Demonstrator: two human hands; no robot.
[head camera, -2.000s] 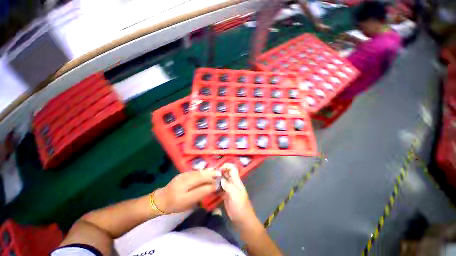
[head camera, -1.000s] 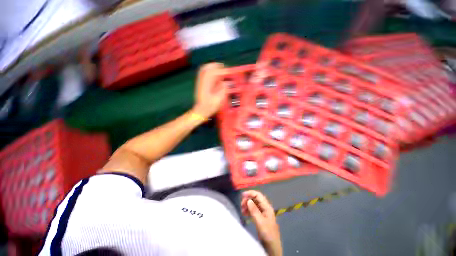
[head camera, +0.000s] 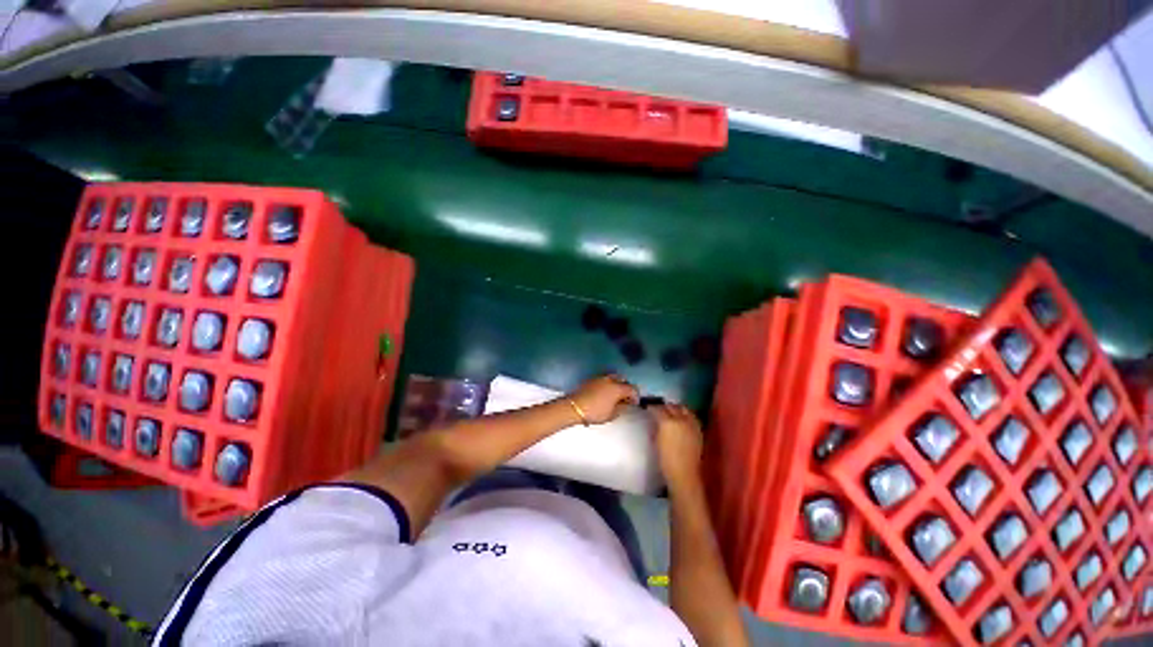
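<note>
My left hand (head camera: 610, 398), with a yellow bracelet at the wrist, and my right hand (head camera: 678, 432) meet above a white sheet stack (head camera: 572, 453) near my lap. A small dark piece (head camera: 651, 401) is pinched between the fingertips of both hands. Several loose dark pieces (head camera: 632, 349) lie on the green mat just beyond. The fingers partly hide the held piece, so its face cannot be seen.
A tall red tray stack (head camera: 319, 367) with filled pockets stands left. Another stack (head camera: 759, 442) stands right, with a loose filled tray (head camera: 929, 493) askew on top. A mostly empty red tray (head camera: 601, 143) lies across the bench under the white shelf (head camera: 607, 53). A brownish pack (head camera: 439, 402) lies left of the sheets.
The view has swung right and down to the bench. My left hand has left the right tray stack and come together with my right hand at a dark piece above the white sheets.
</note>
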